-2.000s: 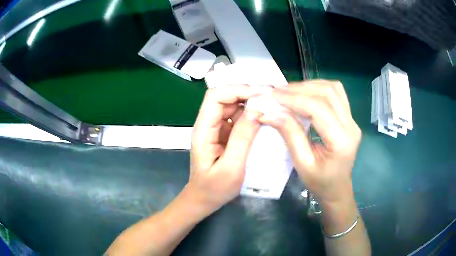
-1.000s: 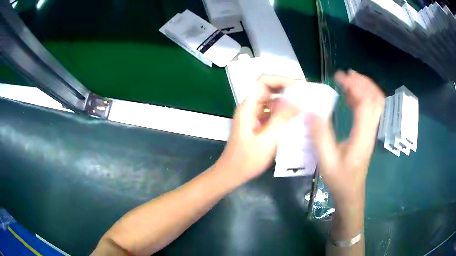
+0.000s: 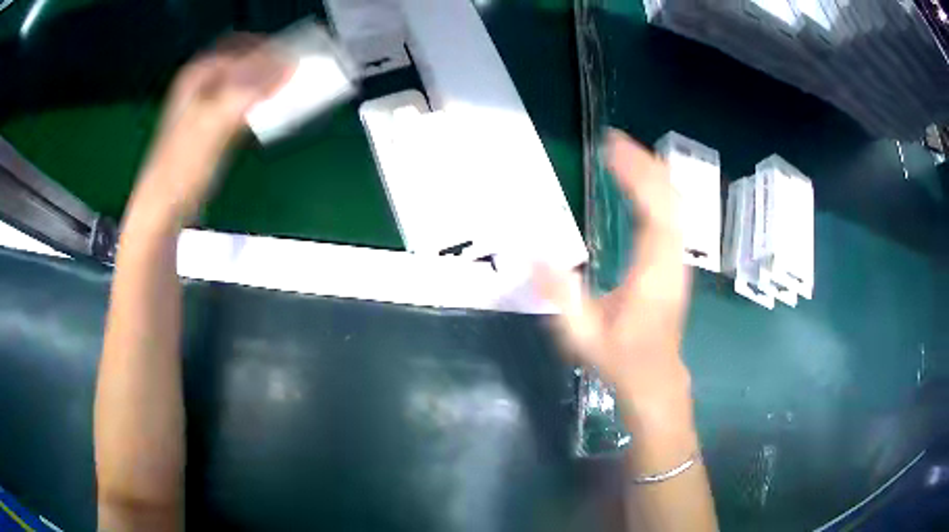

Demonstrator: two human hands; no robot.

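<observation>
My left hand (image 3: 224,83), blurred, holds a white carton (image 3: 302,96) by its left end over the green belt at upper left. My right hand (image 3: 624,281), also blurred, has its fingers apart beside the belt's right edge, with no carton seen in it. A white carton (image 3: 395,171) lies on the belt against the long white diverter bar (image 3: 510,156). Another carton (image 3: 366,36) lies at the top, left of the bar. A single carton (image 3: 695,197) lies just right of my right hand, partly hidden by it.
A small pile of cartons (image 3: 775,229) lies on the right table. A large carton stack (image 3: 801,52) fills the upper right. The white side rail (image 3: 312,272) crosses the middle, with a grey upright post (image 3: 47,203) at left. Shiny tape (image 3: 595,416) marks the table seam.
My left hand has moved to the upper left and now grips a carton there. The carton that my hands worked on has left them. A single carton now lies beside the right-hand pile.
</observation>
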